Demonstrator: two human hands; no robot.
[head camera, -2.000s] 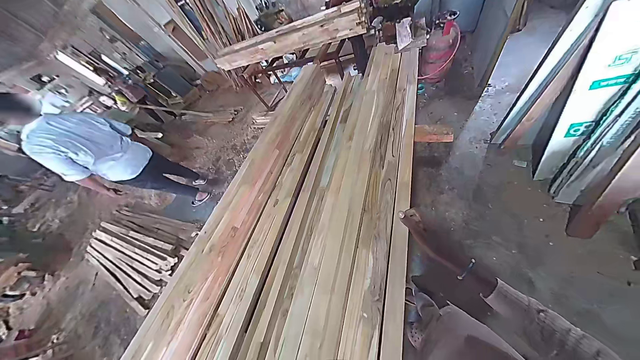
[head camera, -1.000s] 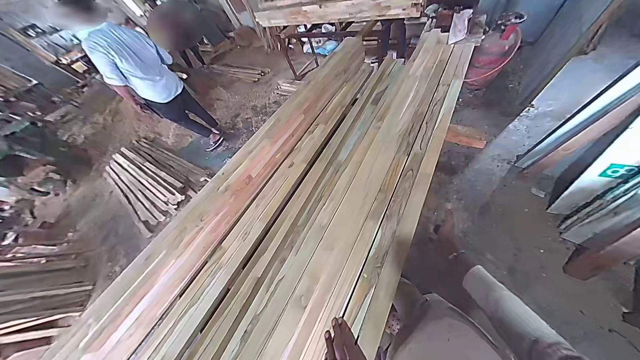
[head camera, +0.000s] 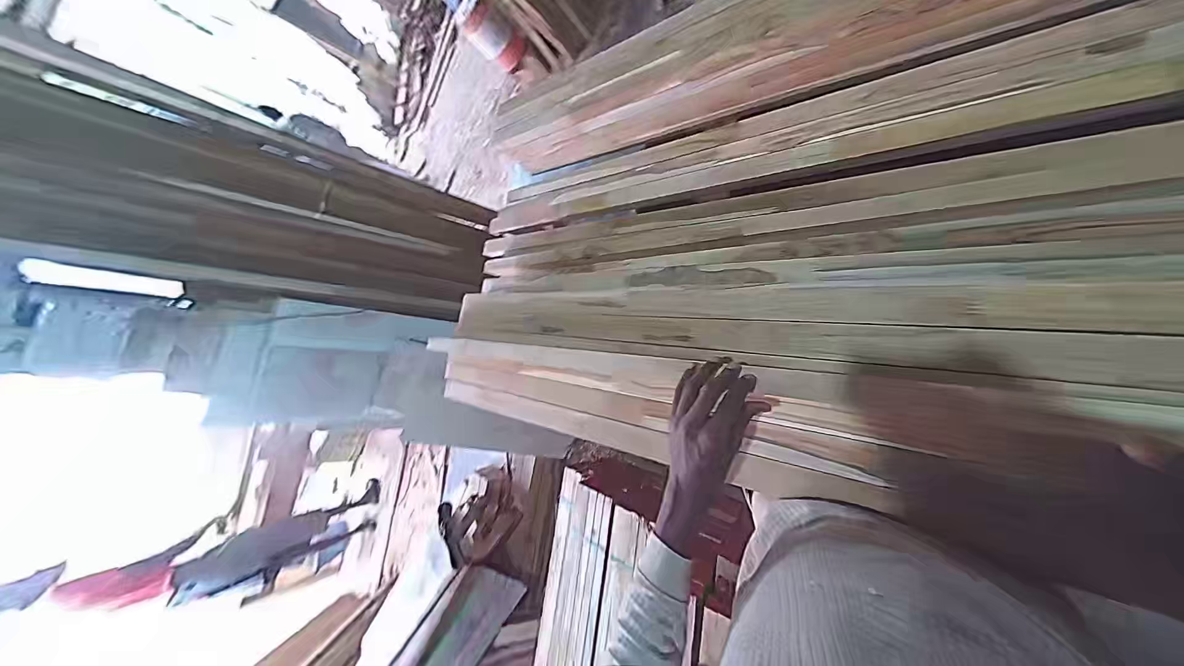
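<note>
Long wooden boards (head camera: 832, 277) lie side by side in a broad stack, their ends at the centre left of the head view. Palm down, my left hand (head camera: 710, 407) rests on the narrow pale strips (head camera: 573, 375) along the stack's lower side. Its fingers are slightly apart and reach across the strips, and nothing is plainly held. I cannot make out my right hand. A dark, blurred shadow covers the boards at the right.
Large stacked planks or panels (head camera: 231, 203) stand beyond the board ends at the left. A red-and-white cylinder (head camera: 492, 37) is at the top. A red object (head camera: 717, 536) lies below the stack, beside my wrist. Blurred people (head camera: 268, 546) are at the lower left.
The view has turned strongly towards the board ends. My left hand, out of view two seconds ago, was at the near edge of the boards one second ago. The co-worker is out of view.
</note>
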